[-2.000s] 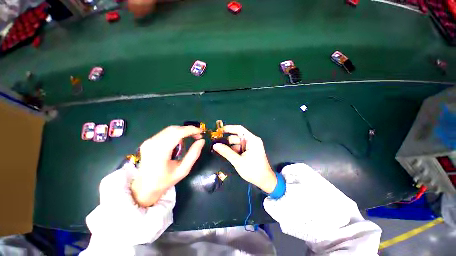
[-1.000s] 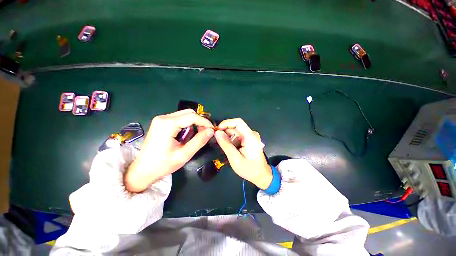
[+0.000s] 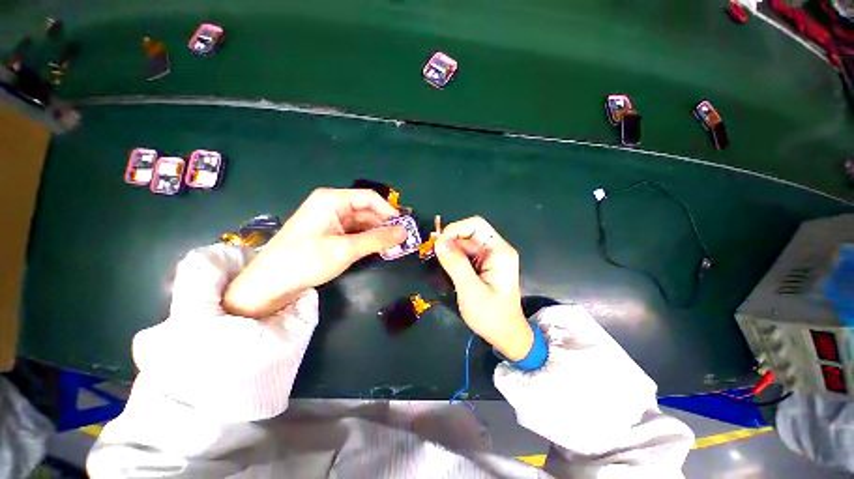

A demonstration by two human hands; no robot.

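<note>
My left hand [image 3: 323, 239] holds a pink-rimmed watch housing [image 3: 403, 238] between thumb and fingers, its pale electronics facing up. My right hand [image 3: 484, 271], with a blue wrist strap [image 3: 534, 348], pinches an orange flex cable [image 3: 429, 247] just right of the housing. What else is in the right fingers is partly hidden. A dark display screen module [image 3: 401, 315] with an orange tail lies on the bench below the hands. Another dark module [image 3: 371, 188] lies partly behind the left hand. One more [image 3: 259, 227] lies beside the left sleeve.
Three housings [image 3: 169, 175] sit at the left of the green bench. A black cable [image 3: 607, 245] lies at right, near a power supply [image 3: 803, 318]. Housings [image 3: 439, 69], some with screens [image 3: 630, 128], lie on the far green strip. A brown panel [image 3: 21, 224] stands at left.
The left hand now shows the housing face up between its fingers. The hands, previously touching at the fingertips, are slightly apart. The right hand still pinches orange flex cable.
</note>
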